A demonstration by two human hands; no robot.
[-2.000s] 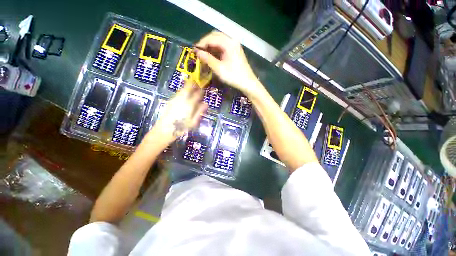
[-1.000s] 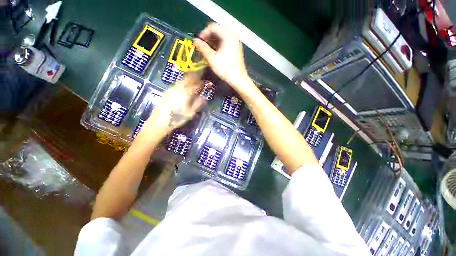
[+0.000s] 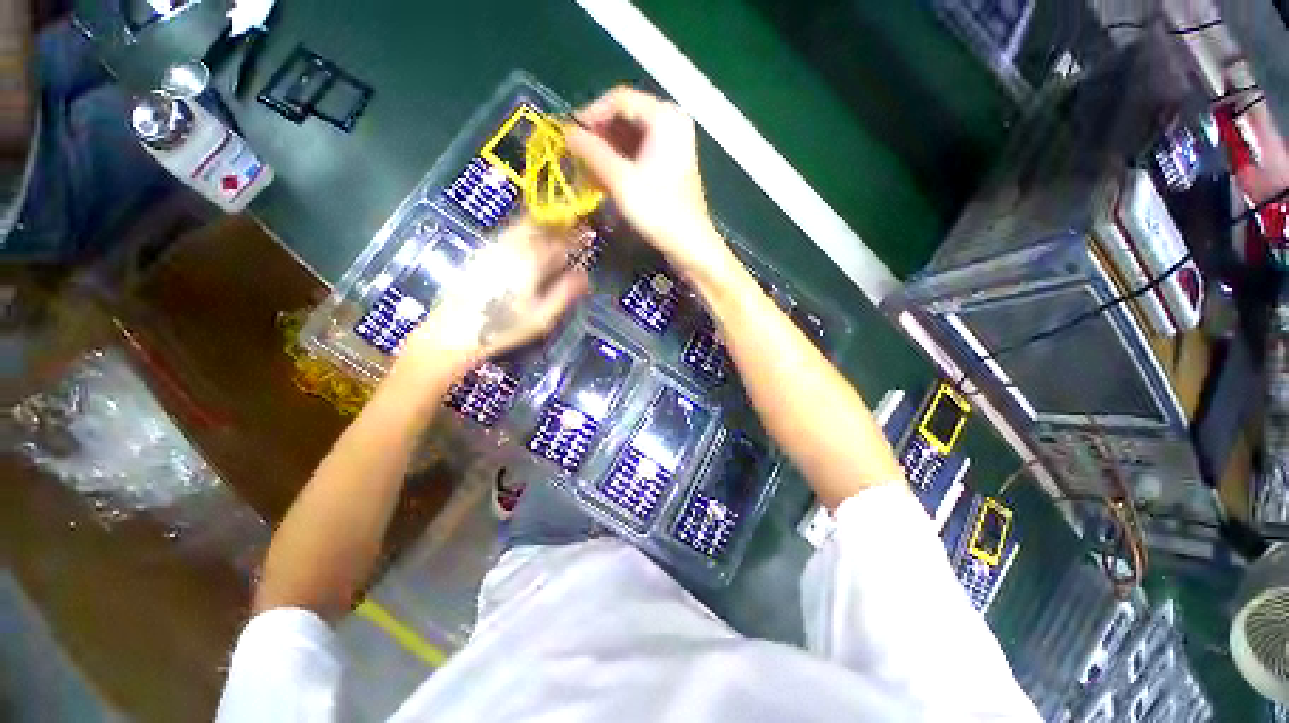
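Observation:
A clear plastic tray with several dark keypad phones in its pockets lies on the green bench. A yellow screen frame sits around the screen of the phone at the upper left. My left hand is blurred and overexposed; a bunch of loose yellow frames stands above its fingers. My right hand is just right of the bunch, thumb and fingertips pinched together at its edge. Whether the right fingertips grip a frame cannot be told. My forearms cover parts of the tray.
Two yellow-framed phones lie on boards at the right. A metal-cased device and a fan are at the right. Filled trays are at lower right. A bottle and black frames are upper left. Yellow frames and plastic film lie below the bench.
The view has turned, so the tray appears more tilted and further right. The yellow bunch has come over the tray's upper-left end, with both hands still close around it.

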